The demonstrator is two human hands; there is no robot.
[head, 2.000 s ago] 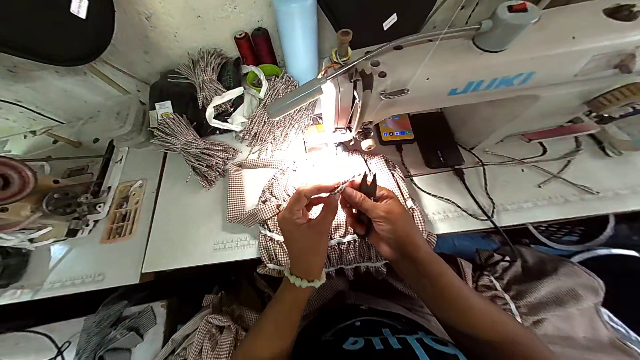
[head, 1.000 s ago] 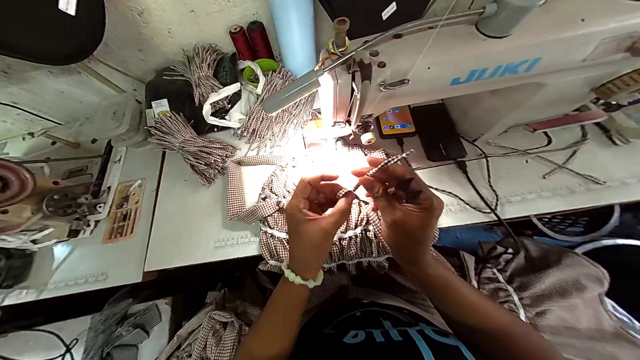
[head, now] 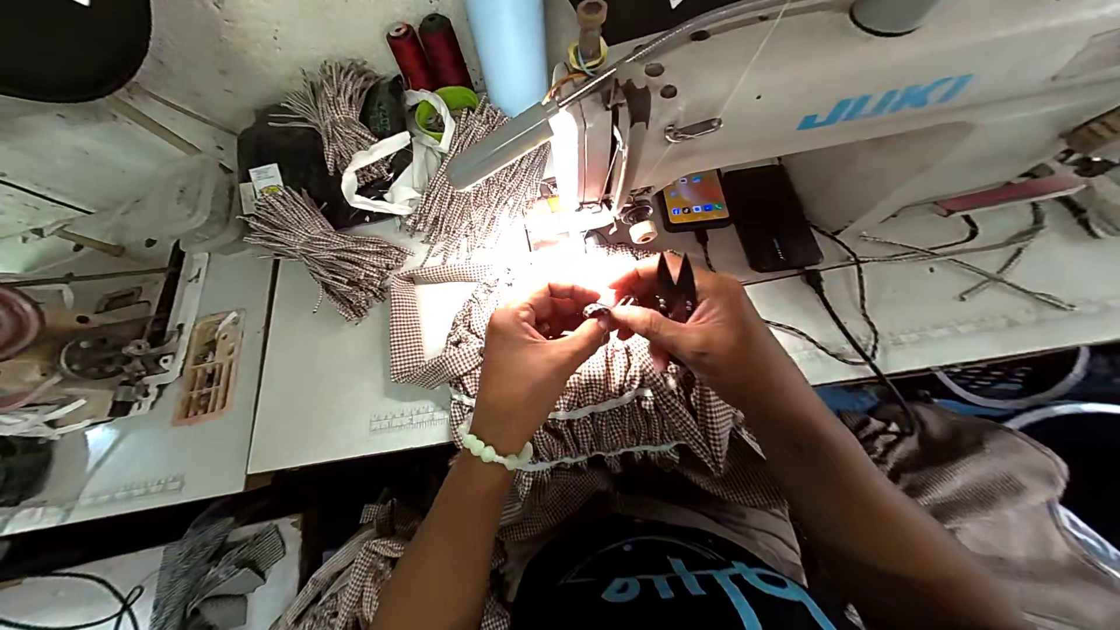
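Observation:
My left hand [head: 538, 350] pinches one part of a thin checked fabric cord [head: 597, 311] between thumb and fingers. Facing it, my right hand [head: 691, 328] holds the cord's other part at its fingertips and keeps black thread snips [head: 675, 284] in the palm, blades pointing up. Beneath both hands lies a gathered brown-and-white gingham garment [head: 604, 416] with white elastic-like bands. The needle area of the Juki sewing machine [head: 875, 105] is just beyond my fingers, washed out by the lamp [head: 503, 144].
Bundles of checked cords [head: 324, 249] lie at the left, near red thread cones [head: 411, 57] and a green container [head: 446, 109]. A lit phone [head: 694, 199], a black power bank [head: 774, 219] and cables sit at the right. Another machine [head: 96, 350] stands far left.
The loose cord end that stood up from my right fingers a second ago no longer shows there. My fingertips have come close together around the cord, and the snips' blades now show upright.

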